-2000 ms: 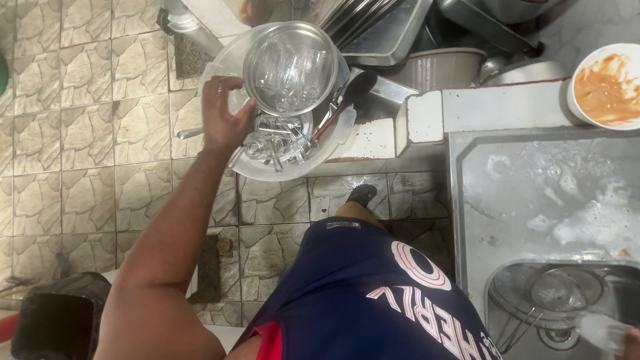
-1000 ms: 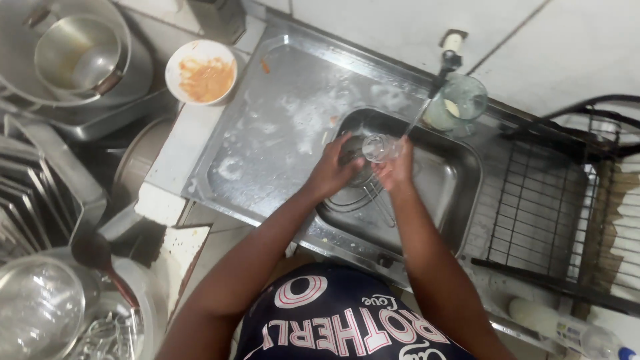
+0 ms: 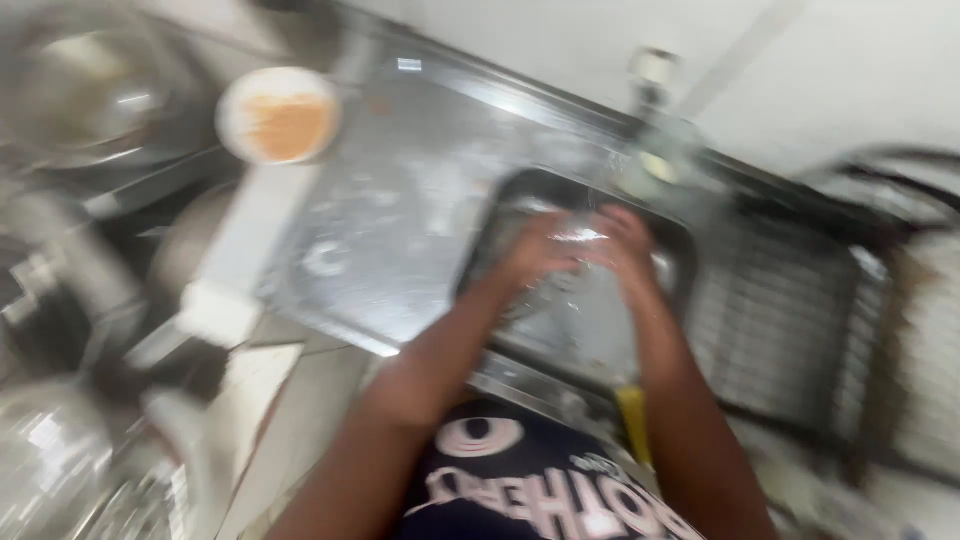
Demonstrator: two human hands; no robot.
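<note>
Both hands are over the steel sink basin [image 3: 592, 322], near its back edge. Between my left hand [image 3: 536, 247] and my right hand [image 3: 626, 244] is a small clear vessel [image 3: 581, 234], wet and shiny, gripped from both sides. Motion blur hides its exact shape and the finger positions. Below the hands, something thin and blurred lies in the basin. The tap [image 3: 651, 82] stands on the wall behind, and a greenish clear glass container [image 3: 667, 154] is beneath it.
A white bowl with orange residue [image 3: 279, 116] sits left of the suds-streaked drainboard [image 3: 405, 172]. Large metal pots [image 3: 97, 90] and a basin of dishes [image 3: 45, 450] are further left. A black wire rack [image 3: 780, 315] is right of the sink. Something yellow [image 3: 634, 424] lies by the front edge.
The view has swung from the dish basin to the sink. My left hand was at a metal bowl there two seconds ago; now it is at the clear vessel with my right.
</note>
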